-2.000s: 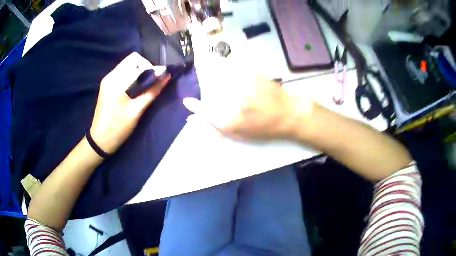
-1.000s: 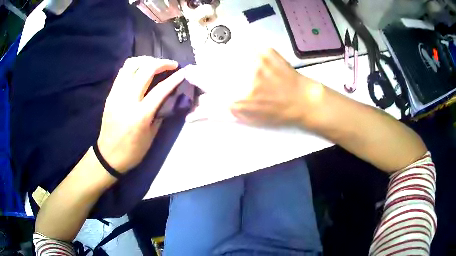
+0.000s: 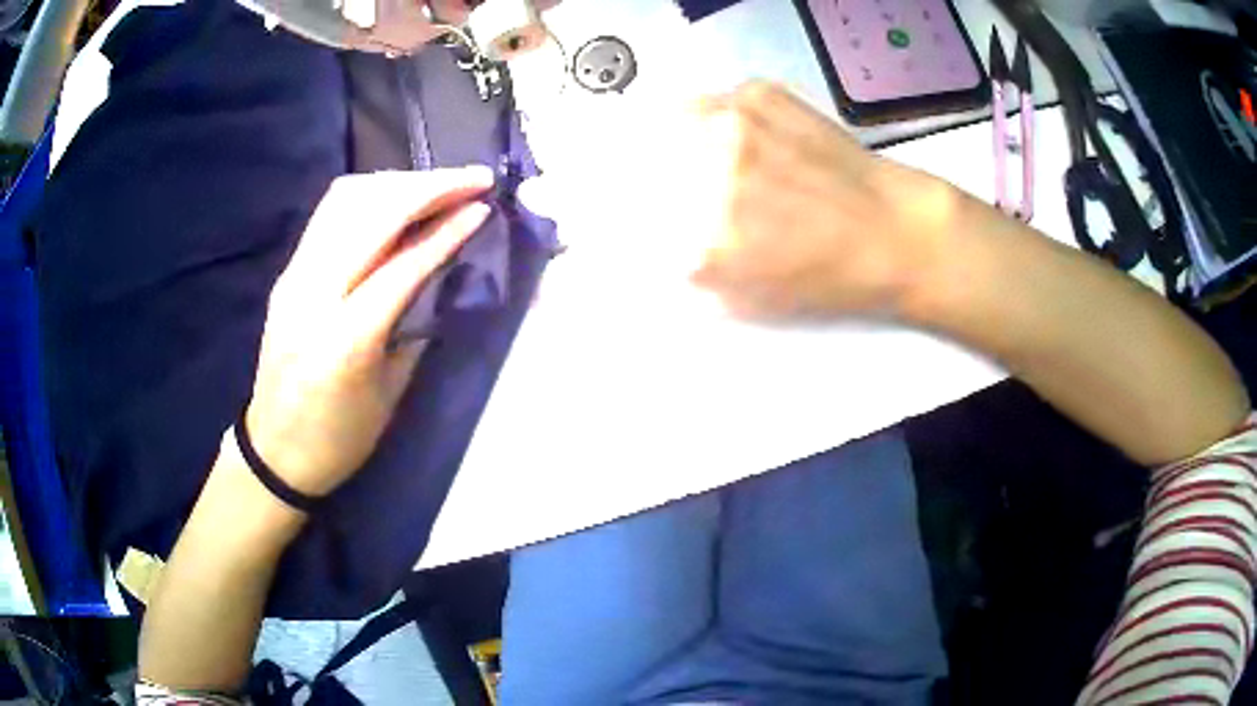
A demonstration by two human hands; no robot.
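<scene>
The navy garment piece (image 3: 179, 262) covers the left side of the white machine table (image 3: 607, 400). My left hand (image 3: 338, 317) lies over it and pinches a folded navy edge between thumb and fingers, just below the presser foot and needle (image 3: 483, 72). My right hand (image 3: 813, 207) is over the bed to the right, away from the cloth. Its fingers are bent and washed out by glare, so I cannot tell whether they hold anything. The machine head (image 3: 365, 19) is cut off by the top edge.
A round grey disc (image 3: 604, 64) sits right of the needle. A lit smartphone (image 3: 896, 53), pink-handled snips (image 3: 1013, 131) and black-handled scissors (image 3: 1103, 207) lie at the upper right. A black stack (image 3: 1188, 138) stands beyond them. A yellowish patch (image 3: 139, 572) shows at the lower left.
My right hand has moved right, away from the cloth and my left hand. My left hand still pinches the navy edge. The view has shifted, with the table items now higher and further right.
</scene>
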